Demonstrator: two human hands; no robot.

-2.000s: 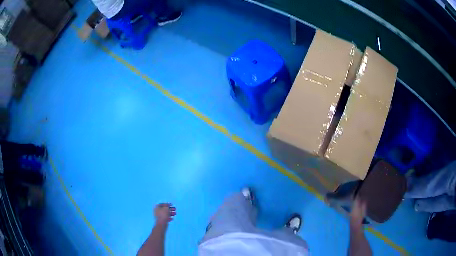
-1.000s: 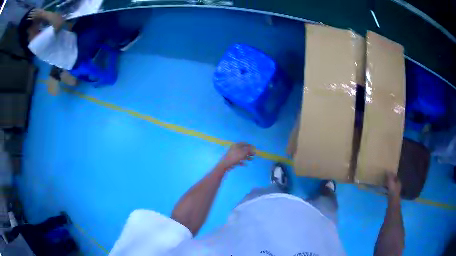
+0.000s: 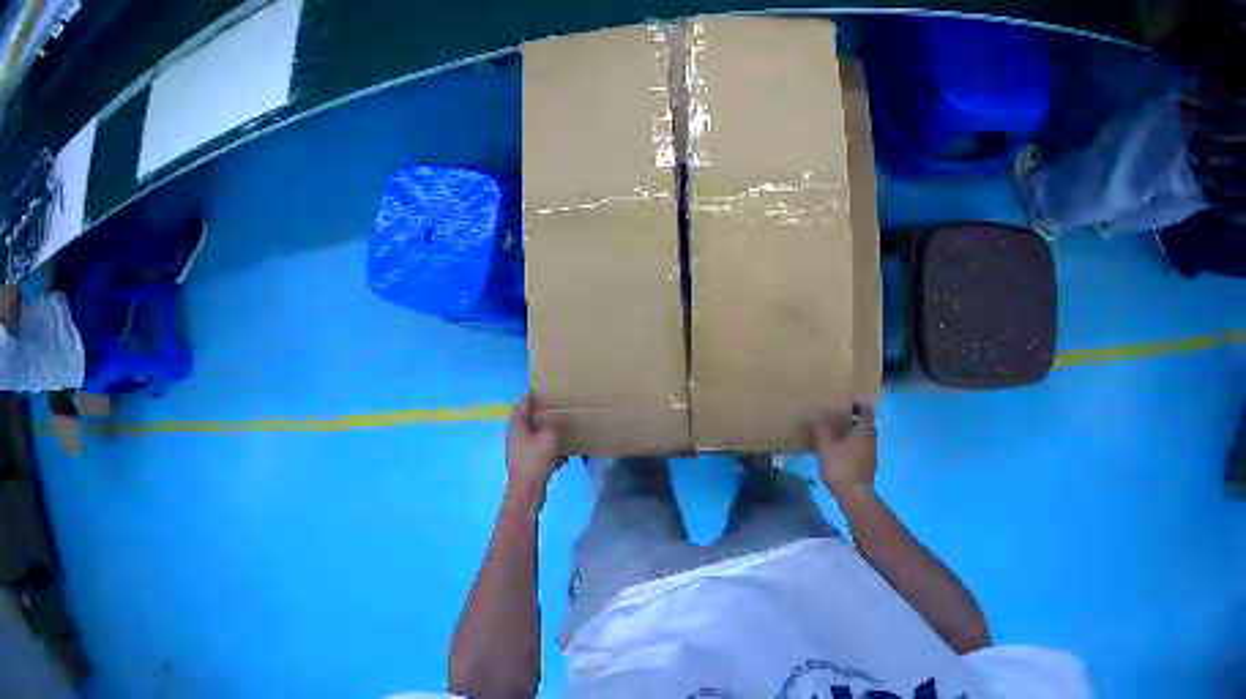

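A large brown carton (image 3: 608, 301) stands in front of me against the bench edge. Its top flaps lie folded together with a narrow dark gap between them, and shiny clear tape runs along the seam and across the flaps. My left hand (image 3: 534, 444) grips the carton's near left corner. My right hand (image 3: 846, 444) grips its near right corner. Some fingers are hidden by the carton's edge. The carton's contents are hidden.
A blue stool (image 3: 437, 239) stands left of the carton; a brown stool (image 3: 987, 306) stands to its right. Another blue stool (image 3: 973, 89) is by the bench. People sit at far left and upper right. White sheets (image 3: 219, 89) lie on the green bench (image 3: 410, 30).
My view has turned, so the carton is now centred and squared in front of me. My left hand has come from beside the carton onto its left corner. My right hand remains at its right side.
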